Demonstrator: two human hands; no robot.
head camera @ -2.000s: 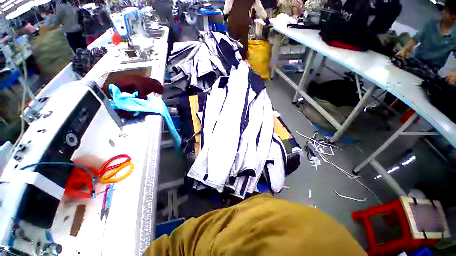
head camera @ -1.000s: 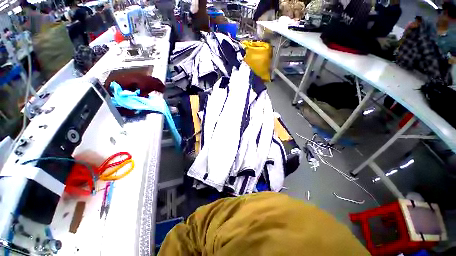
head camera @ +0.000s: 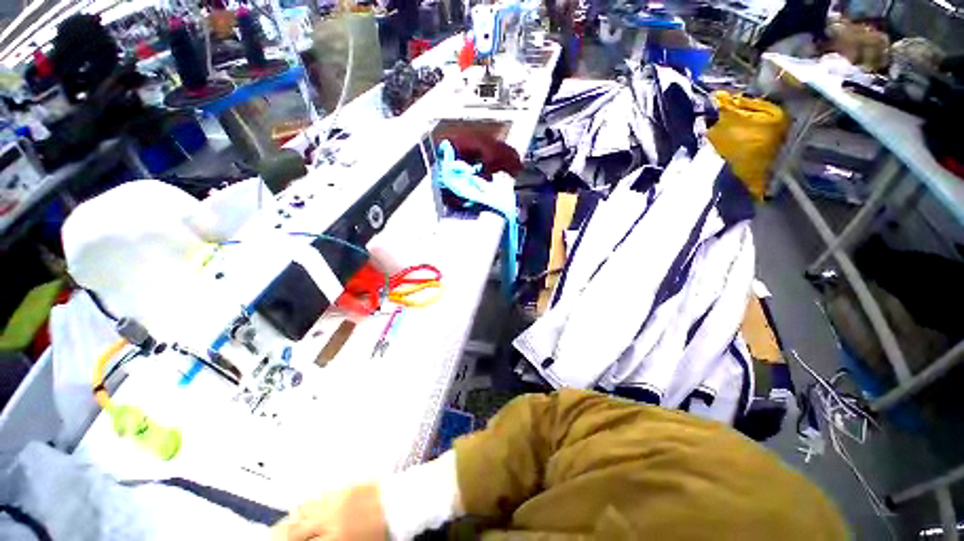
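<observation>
A pale garment panel (head camera: 106, 518) with a dark navy band lies at the bottom left, cut off by the picture's edge. My right hand (head camera: 336, 516), below a white cuff and mustard sleeve, is at the panel's right end, blurred and cut off at the bottom. Its fingertips meet the fabric, but a grip cannot be made out. My left hand is not in view. The white sewing machine (head camera: 307, 227) stands above, its presser foot and needle area (head camera: 264, 380) over the table.
Red-orange scissors (head camera: 412, 285), a pink stick (head camera: 389, 330) and a brown flat piece (head camera: 336, 343) lie under the machine arm. A yellow-green tool (head camera: 146, 431) is left of the needle. Light blue cloth (head camera: 476, 188) hangs at the table's end. White-and-navy pieces (head camera: 634, 285) are heaped right.
The view has swung left, so the machine and table sit further right. The needle area, the pale panel and my right hand have come into view.
</observation>
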